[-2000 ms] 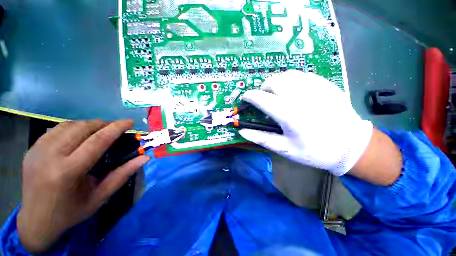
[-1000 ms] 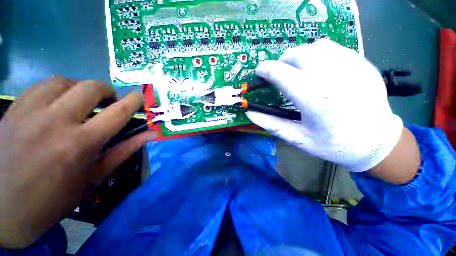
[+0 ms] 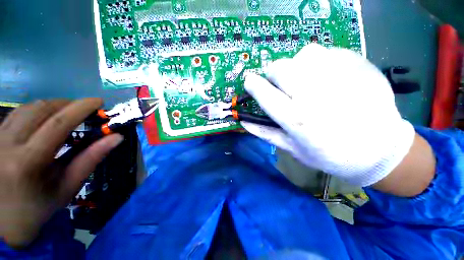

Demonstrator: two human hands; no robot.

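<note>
The green circuit board (image 3: 203,45) lies solder side up in front of me, its top cut off by the picture's edge. My bare left hand (image 3: 51,157) holds diagonal cutters (image 3: 124,114); their jaws are slightly parted at the board's left lower edge, over the red pad. My white-gloved right hand (image 3: 330,111) holds a second pair of diagonal cutters (image 3: 219,110), black handles with orange bands. Its jaw tips point left over the lower part of the board. Whether they touch the board I cannot tell. The glove hides the board's lower right part.
The red pad (image 3: 151,129) shows under the board's lower left corner. A black brush (image 3: 402,80) lies on the dark green bench (image 3: 46,51) at the right. A long red object (image 3: 445,76) stands at the far right. My blue smock is below the board.
My left hand and its cutters have moved left, off the board's face to its edge. The right cutters have shifted slightly left and down. The board appears higher in view than two seconds ago.
</note>
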